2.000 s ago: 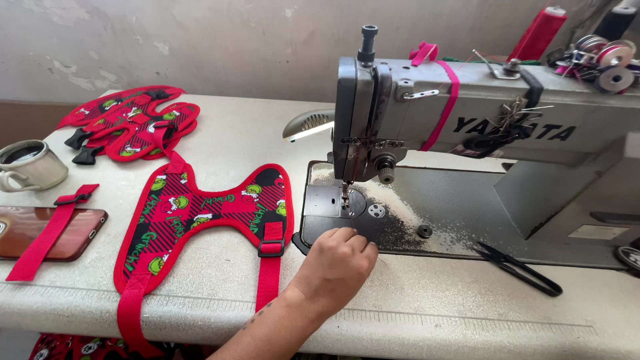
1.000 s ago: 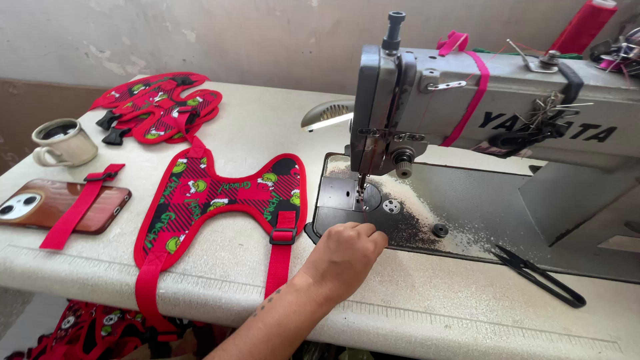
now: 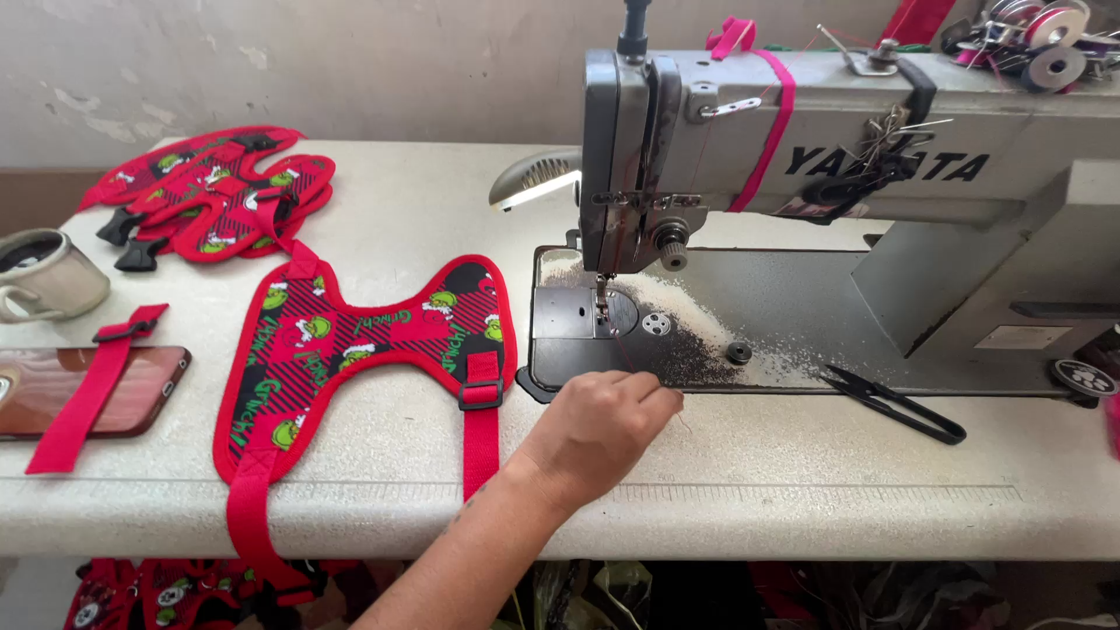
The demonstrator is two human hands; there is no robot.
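Note:
My left hand (image 3: 612, 429) is at the front edge of the sewing machine's bed, back up, fingers curled and pinched together. A thin red thread (image 3: 625, 354) runs from below the needle to these fingers, and a loose end shows beside the fingertips. The presser foot (image 3: 602, 302) stands above the needle plate (image 3: 569, 311), with no cloth under it. A red, black and green printed pet harness (image 3: 367, 337) lies left of the machine, its webbing straps (image 3: 481, 446) hanging toward the front edge. My right hand is out of view.
Black thread snips (image 3: 901, 407) and a bobbin (image 3: 739, 353) lie to the right. At the left are a mug (image 3: 52, 280), a phone (image 3: 149, 389) under a red strap (image 3: 87, 407), and more harness pieces (image 3: 219, 197). Bobbins (image 3: 1054, 48) top the machine (image 3: 822, 122).
The view has shifted somewhat. My left hand stays near the machine bed's front edge, fingers still curled; the harness and snips lie as before.

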